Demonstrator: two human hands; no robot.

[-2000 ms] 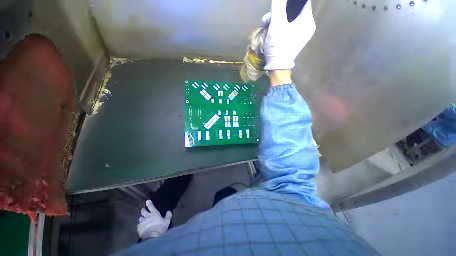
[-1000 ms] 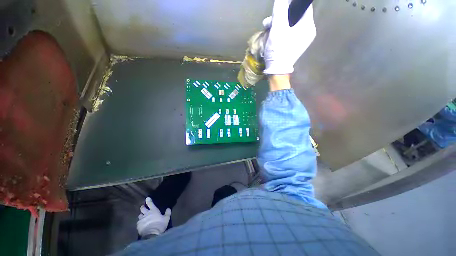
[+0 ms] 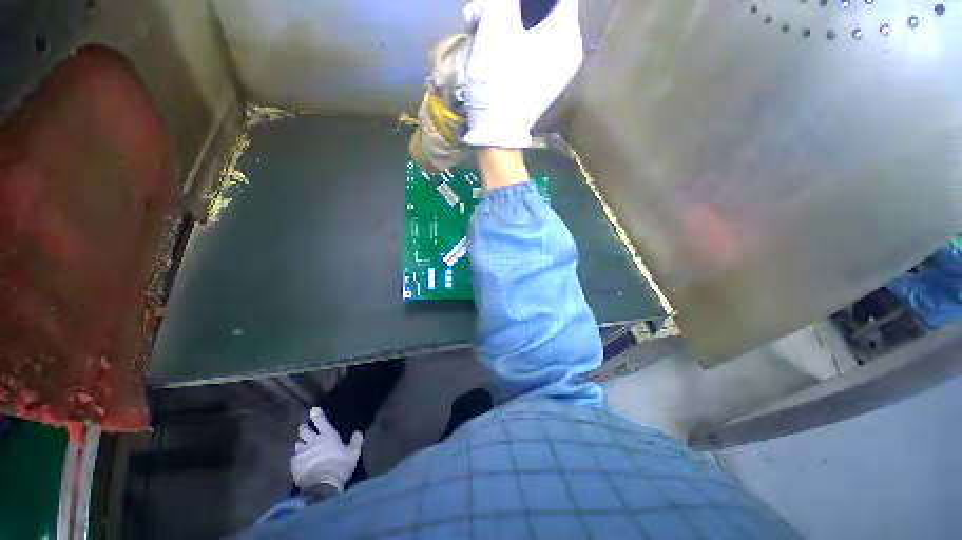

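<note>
A green circuit board point(image 3: 435, 248) with pale rectangular pads lies flat on the dark green booth floor point(image 3: 285, 253). My right hand point(image 3: 522, 79), in a white glove, is shut on a tool wrapped in dirty cream and yellow cloth, perhaps a spray gun point(image 3: 441, 111). The wrapped end is over the board's upper left edge; its nozzle is hidden. My right sleeve covers the board's right part. A dark bar shows beyond the glove at the top edge. My left hand point(image 3: 324, 454), in a white glove, is low beside my body below the booth edge, fingers spread, holding nothing visible.
Grey metal walls point(image 3: 675, 190) enclose the booth floor, with yellowish residue along the seams. A ragged red-orange covering point(image 3: 79, 232) is on the left panel. A metal rail point(image 3: 79, 490) stands at lower left. A blue-clothed person point(image 3: 934, 290) shows partly at the far right.
My right hand, sleeve and the wrapped tool have moved left across the board, covering its right part. The booth's right floor edge now shows. My left hand stays low.
</note>
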